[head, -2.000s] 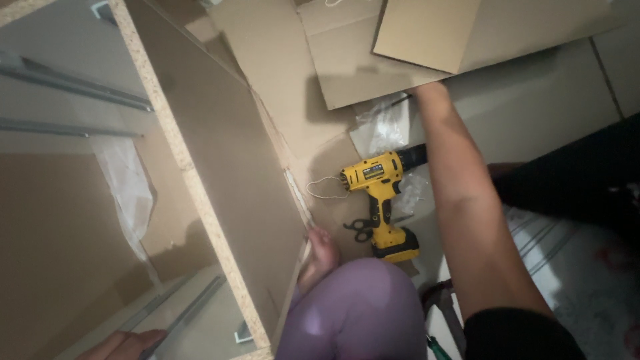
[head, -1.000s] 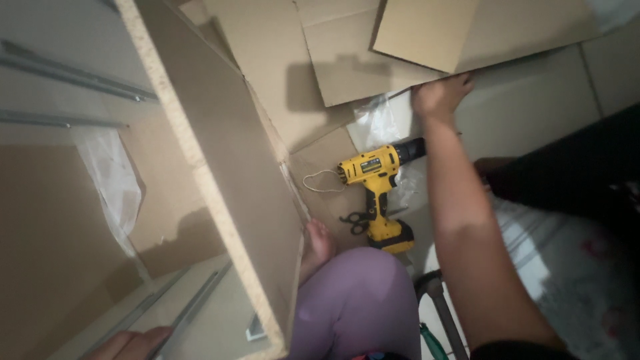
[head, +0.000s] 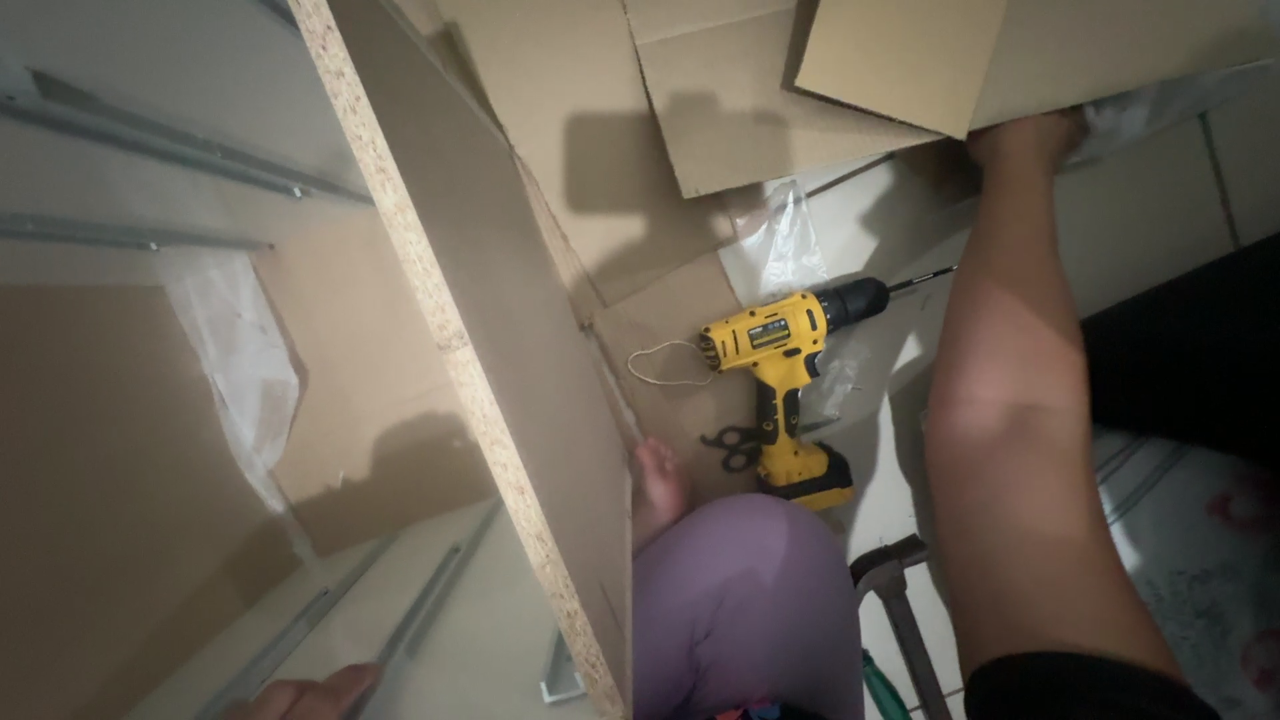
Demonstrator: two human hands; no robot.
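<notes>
My right arm reaches forward over the floor, and my right hand [head: 1025, 140] is at the edge of a cardboard sheet [head: 900, 65], its fingers partly hidden beneath it. At the bottom left, my left hand [head: 310, 695] rests with its fingers at a metal drawer runner [head: 415, 600] inside a particleboard cabinet [head: 460, 350]; its grip is not clear. Between cabinet and right arm lies a yellow and black cordless drill [head: 775, 335] with a bit fitted, pointing right. Black-handled scissors [head: 738, 447] lie partly under the drill's grip.
A claw hammer [head: 905, 610] and a green-handled tool [head: 882, 685] lie near my bent knee. Clear plastic bags [head: 785, 245] and more cardboard cover parts of the tiled floor. A white translucent sheet [head: 240, 350] hangs inside the cabinet. A bare foot [head: 660, 485] is beside its panel.
My right hand has moved right along the cardboard's edge, after showing apart from it one second ago. The drill's bit, hidden earlier, now shows. My left hand stays by the runner.
</notes>
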